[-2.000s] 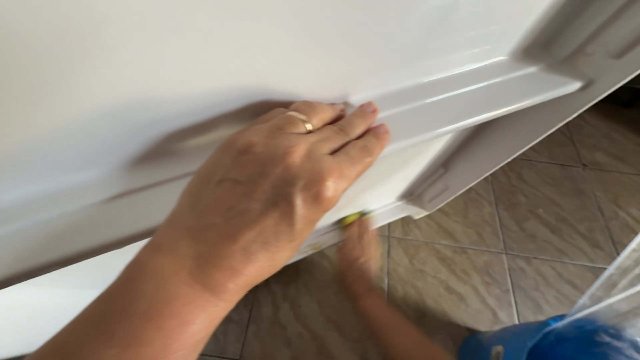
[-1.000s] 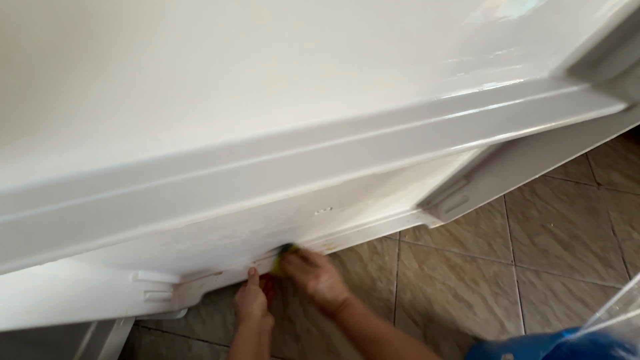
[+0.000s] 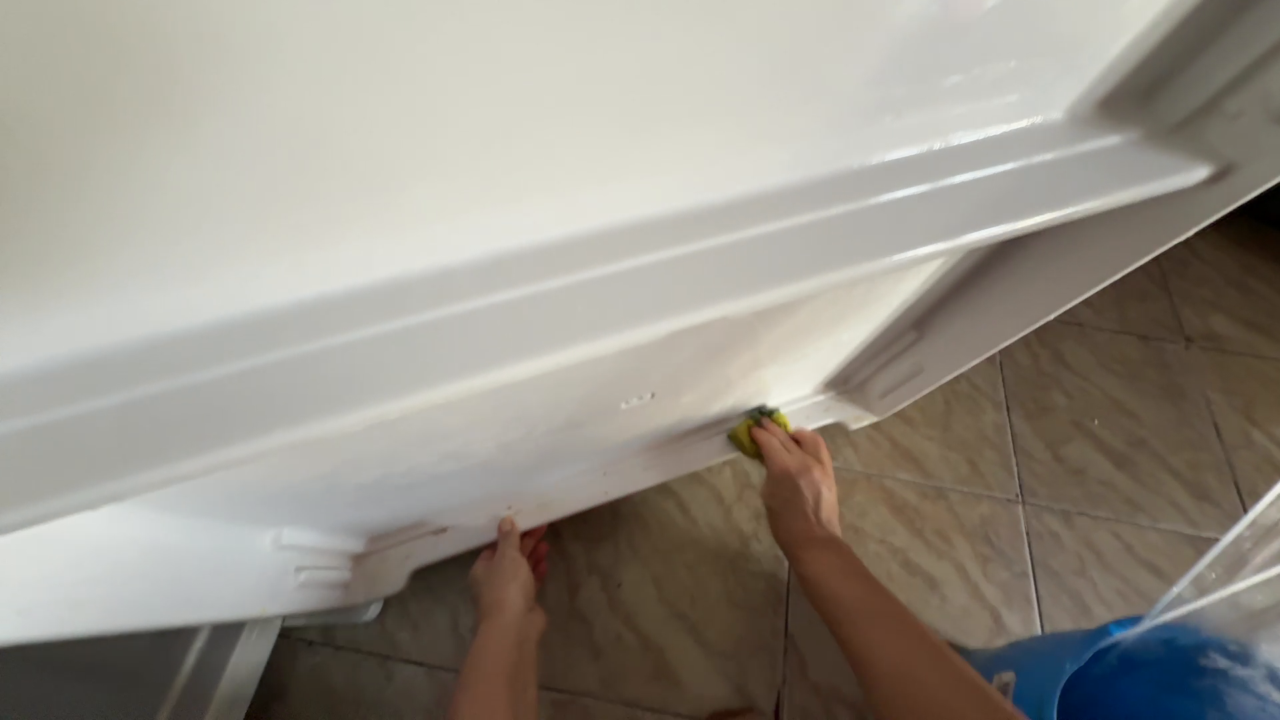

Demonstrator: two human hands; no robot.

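Observation:
My right hand (image 3: 800,485) presses a yellow and green scouring sponge (image 3: 757,432) against the lower lip of a white moulded plastic liner (image 3: 560,290), which looks like the inside of a refrigerator. Further left, my left hand (image 3: 508,570) grips the edge of that same lip, its thumb on top and its fingers curled underneath. Small brownish marks show along the lip between and beside the hands. The underside of the sponge is hidden.
Beige-brown floor tiles (image 3: 930,540) lie below the white panel. A blue plastic bucket (image 3: 1080,660) stands at the lower right, with a clear plastic piece (image 3: 1225,575) over it. A grey panel with a light frame (image 3: 225,670) is at the lower left.
My left hand was high on the white ledge two seconds ago and now holds the lower lip. My right hand has moved right along the lip with the sponge since one second ago.

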